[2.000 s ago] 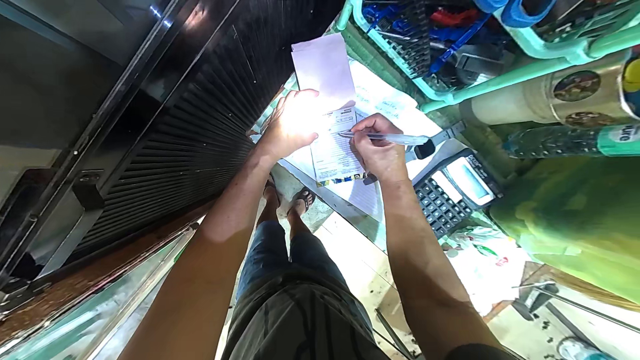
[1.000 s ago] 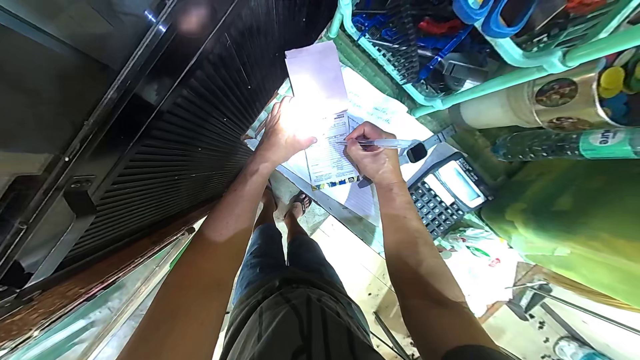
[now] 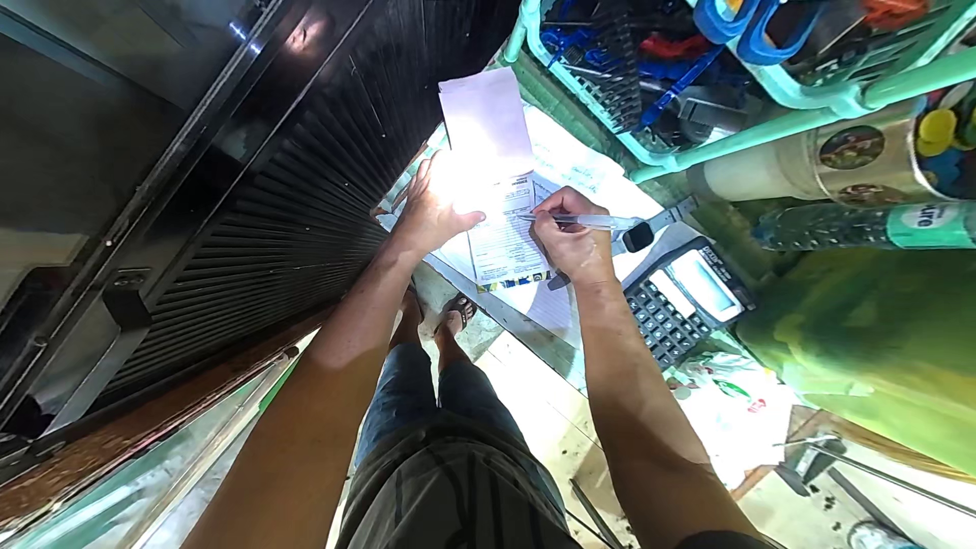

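Observation:
A pad of printed forms [image 3: 505, 252] lies on the narrow table, its pinkish cover sheet [image 3: 488, 114] folded back beyond it. My left hand [image 3: 436, 210] rests with spread fingers at the pad's left edge, holding nothing; strong glare hides its fingertips. In my right hand [image 3: 572, 232] is a clear pen [image 3: 591, 221], its tip on the form's upper right part. A dark wristwatch or similar strap [image 3: 639, 236] lies just right of that hand. Loose papers [image 3: 568, 156] lie under and behind the pad.
A calculator [image 3: 679, 305] sits right of my right forearm. Beyond are a green plastic basket [image 3: 663, 162] of tools, a round tub [image 3: 793, 168] and a plastic bottle [image 3: 839, 226]. A black slatted panel [image 3: 282, 221] stands close on the left. A plastic bag [image 3: 732, 396] lies below the calculator.

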